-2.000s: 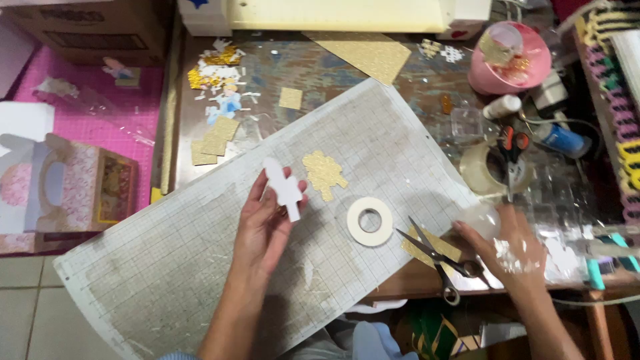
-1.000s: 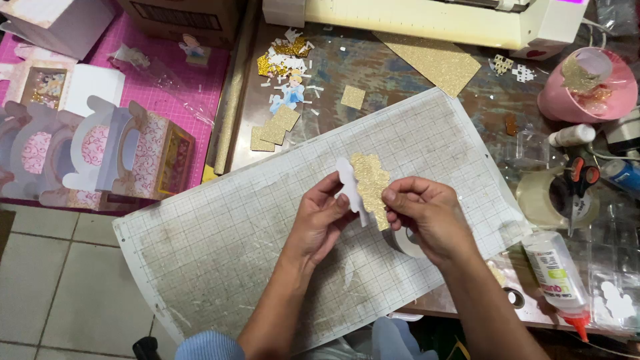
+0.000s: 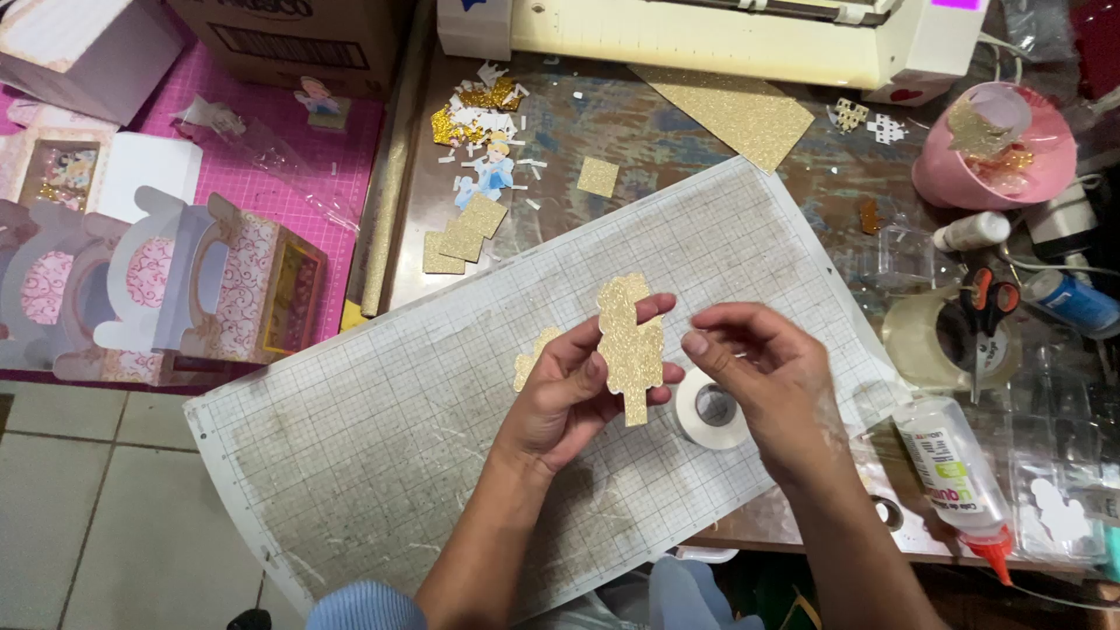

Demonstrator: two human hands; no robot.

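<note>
Between thumb and fingers, my left hand (image 3: 569, 385) holds a gold glitter paper cutout (image 3: 623, 341) with scalloped edges and a narrow stem at the bottom. Just to its right, my right hand (image 3: 770, 376) has thumb and index finger slightly apart, with nothing seen between them. Behind my left fingers, part of another gold glitter cutout (image 3: 535, 354) lies on the gridded cutting mat (image 3: 376, 446). A roll of white double-sided tape (image 3: 713, 408) rests on the mat, partly covered by my right hand.
A bottle of liquid glue (image 3: 949, 468), scissors (image 3: 987, 306), a clear tape roll (image 3: 901, 337) and a pink bucket (image 3: 932, 166) stand or lie at the right. Gold squares (image 3: 598, 177) and paper scraps (image 3: 490, 96) are beyond the mat. Decorated paper boxes (image 3: 249, 297) occupy the left.
Two seconds ago my left hand held a white-faced cutout; one second ago both hands held pieces. Now the gold face shows in my left hand, and my right hand has let go.
</note>
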